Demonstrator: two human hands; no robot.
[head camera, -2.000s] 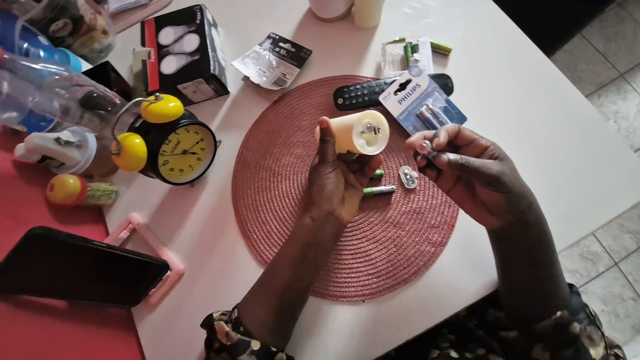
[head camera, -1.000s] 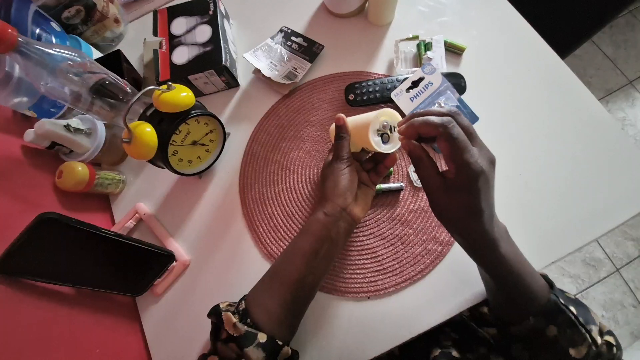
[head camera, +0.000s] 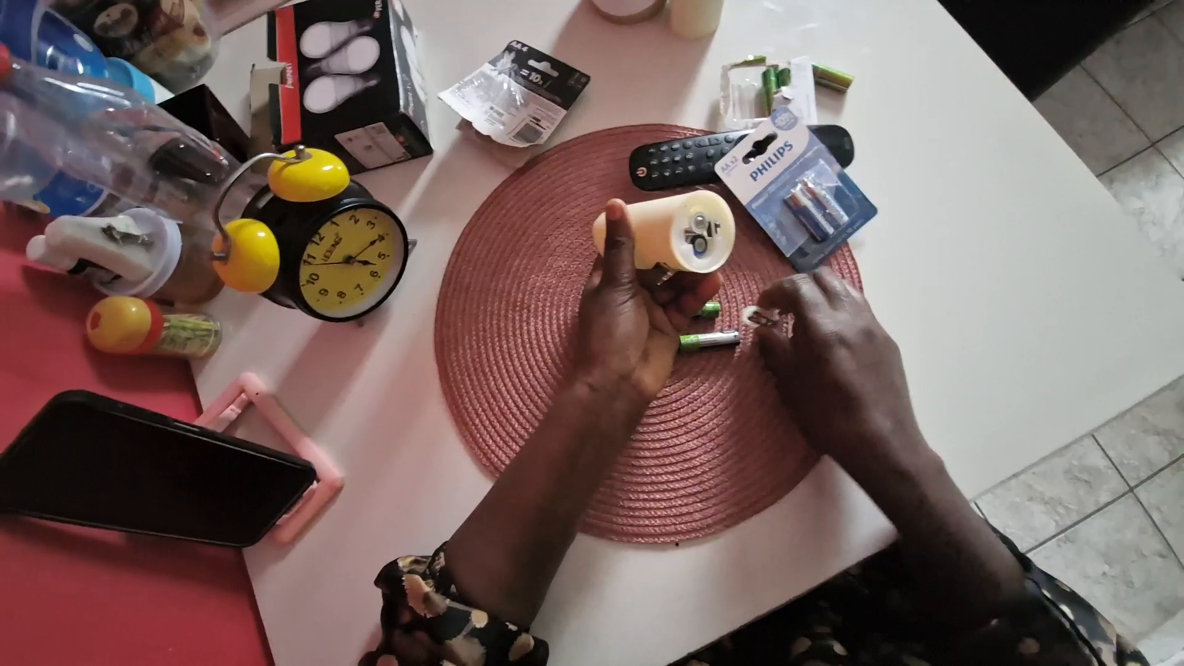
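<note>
My left hand (head camera: 629, 324) holds a cream LED candle (head camera: 652, 231) on its side, its underside with an open compartment turned to the right; a round metallic cell or contact shows inside. My right hand (head camera: 832, 356) is lower right, its fingertips on a small round plastic cover (head camera: 760, 317) over the woven placemat (head camera: 527, 351). Whether the cover is lifted or lies on the mat, I cannot tell. Between the hands a green and silver battery (head camera: 710, 340) lies beside another green battery (head camera: 709, 310), partly hidden. A Philips battery blister pack (head camera: 795, 185) overlaps the black remote control (head camera: 680, 159).
A black twin-bell alarm clock (head camera: 347, 259), a bulb box (head camera: 356, 83) and plastic bottles stand left. A smartphone (head camera: 157, 472) leans on a pink stand (head camera: 324, 504). Opened packaging (head camera: 518, 92) lies behind the mat, and green batteries (head camera: 832, 78) lie at the back right.
My right hand has moved from the candle's open end down to the small cover on the mat. The small silvery item it held two seconds ago is no longer seen in its fingers.
</note>
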